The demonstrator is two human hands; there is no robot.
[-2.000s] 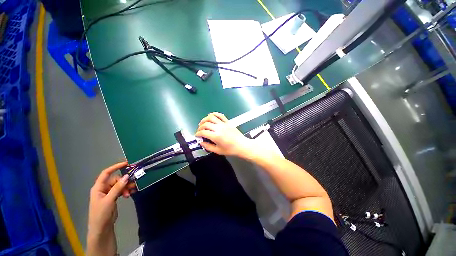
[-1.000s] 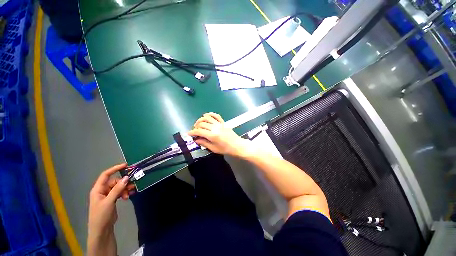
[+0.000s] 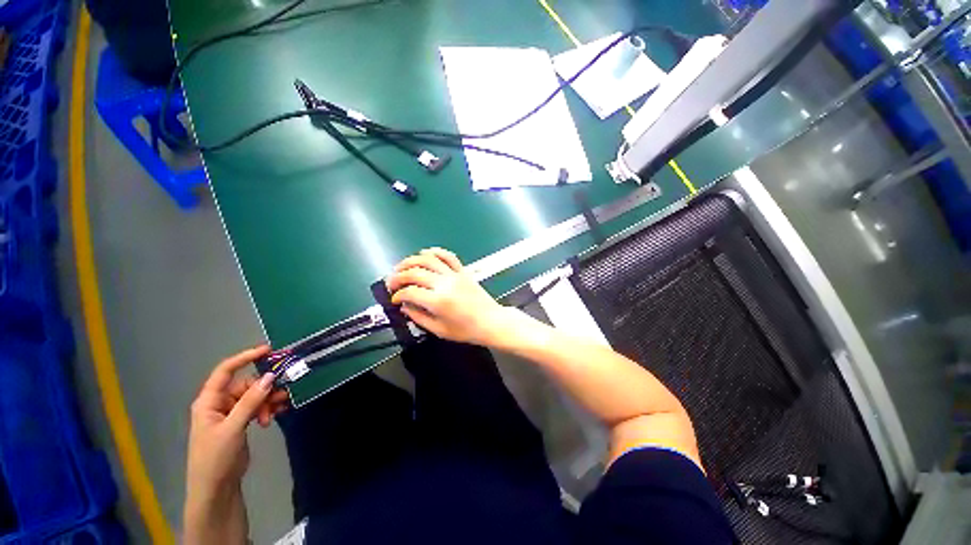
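A wire harness [image 3: 339, 337] with black cables, white tags and coloured wires at its left end lies along the near bench edge over the steel rule [image 3: 532, 246]. My left hand [image 3: 236, 399] pinches the harness's left end between thumb and fingers at the bench corner. My right hand [image 3: 439, 298] is on the harness beside the left black strap [image 3: 391, 309], fingers bent over it; its fingertips are partly hidden. A second black strap [image 3: 589, 217] crosses the rule further right.
Another harness [image 3: 362, 128] lies mid-bench beside a white paper sheet [image 3: 516, 122]. A grey metal arm [image 3: 703, 96] stands at right. The black mesh surface [image 3: 703, 351] holds small harnesses [image 3: 783, 492]. A blue stool [image 3: 144, 128] is at left.
My right hand has slid left along the harness, up to the left strap. My left hand has stayed at the harness's end.
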